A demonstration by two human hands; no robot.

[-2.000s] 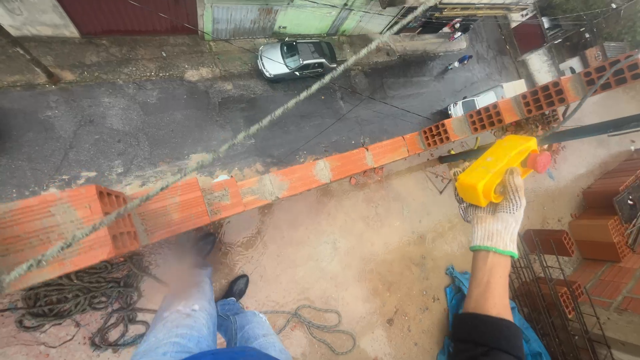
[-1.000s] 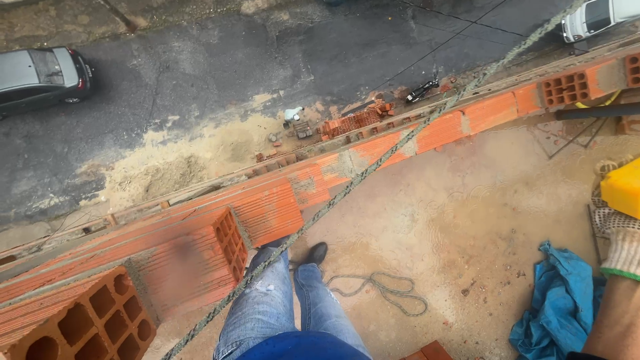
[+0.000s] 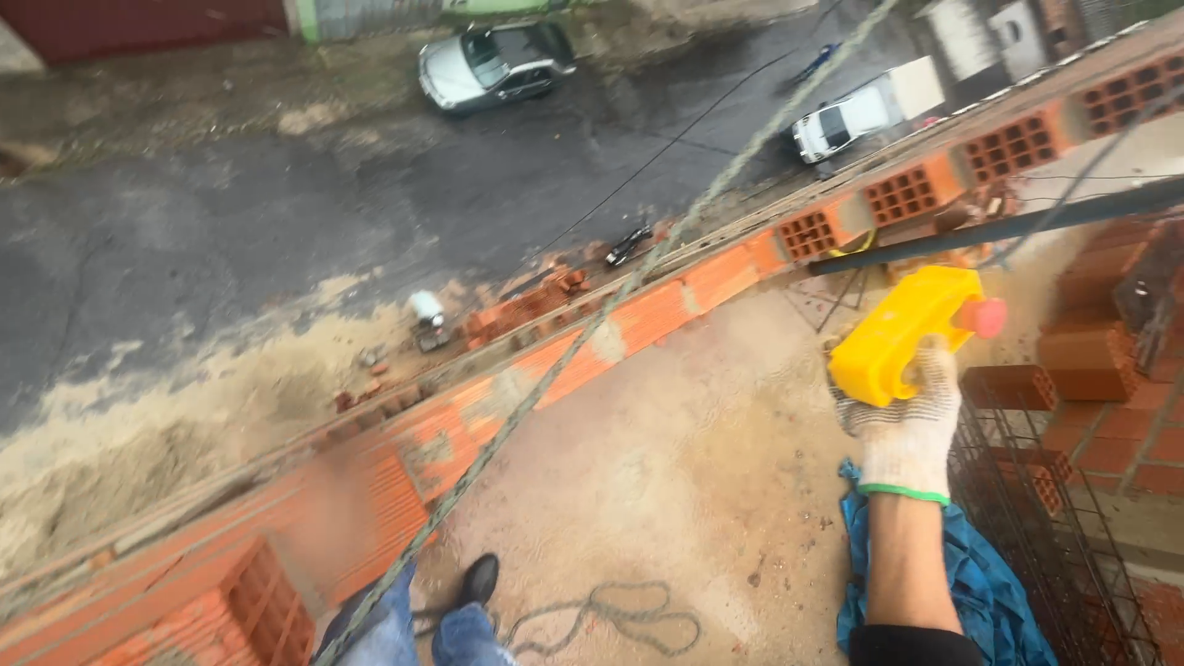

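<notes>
My right hand (image 3: pixel 902 416), in a white knit work glove with a green cuff, grips a yellow control pendant (image 3: pixel 902 338) with a red push button (image 3: pixel 982 317). It is held over the floor, right of centre. My left hand is not in view. A taut rope (image 3: pixel 555 365) runs diagonally across the view from bottom left to top. Beneath it stands a low wall of orange hollow clay bricks (image 3: pixel 638 324), partly smeared with mortar.
Beyond the wall, a street lies far below with a silver car (image 3: pixel 495 67), a white truck (image 3: pixel 860 111) and a person (image 3: pixel 428 314). Loose rope (image 3: pixel 638 615), a blue tarp (image 3: pixel 990 573), rebar cages (image 3: pixel 1045 518) and stacked bricks (image 3: pixel 1087 361) lie on my side.
The view has swung away along the wall and back. My right hand, mostly out of frame at the right edge a second ago, is fully in view, still around the yellow pendant.
</notes>
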